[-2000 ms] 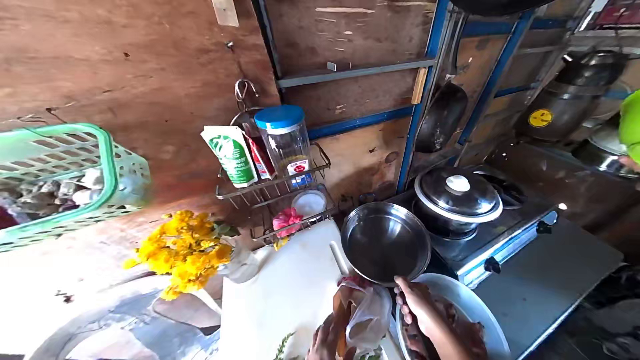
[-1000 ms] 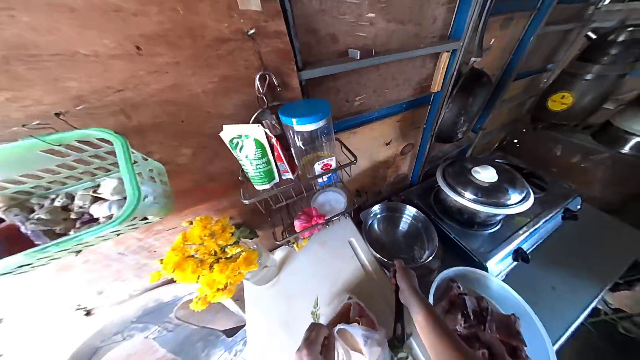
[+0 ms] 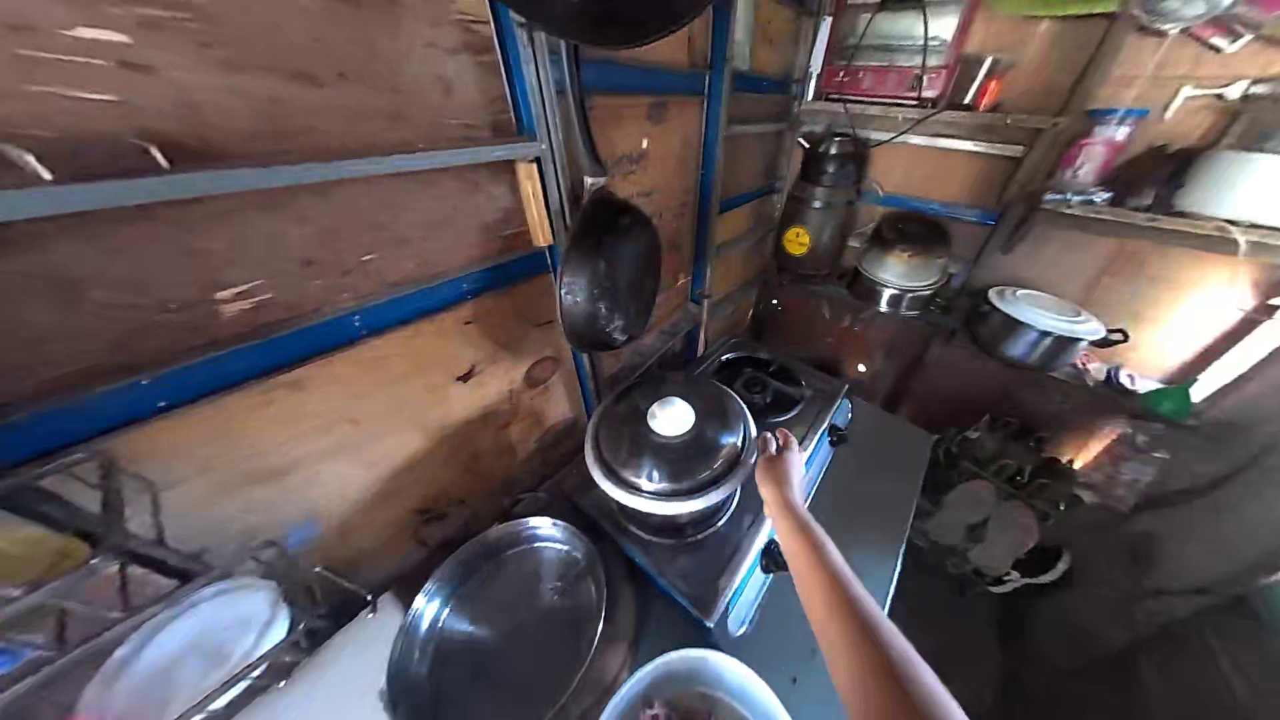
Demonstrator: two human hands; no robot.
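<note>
My right hand [image 3: 780, 462] is at the right edge of a lidded metal pot [image 3: 668, 490] on the two-burner gas stove [image 3: 735, 585]; its fingers are bent, and whether they touch the rim or hold anything is unclear. The pot's lid [image 3: 705, 440] is on and has a pale round knob [image 3: 671, 416]. A shiny empty metal pan [image 3: 500, 620] lies left of the stove. Below the pot, a white bowl [image 3: 735, 664] with some contents shows at the bottom edge. My left hand is out of view.
A black frying pan [image 3: 610, 270] hangs on the wall behind the stove. A bare burner [image 3: 762, 385] is behind the pot. A lidded dark pot [image 3: 1035, 325] and a stacked pot [image 3: 903, 255] stand further right. A wire rack [image 3: 110, 530] is at left.
My right hand has moved from beside the shiny pan to the lidded pot. My left hand, earlier at a plastic bag over the white board, has left view. The view has swung right.
</note>
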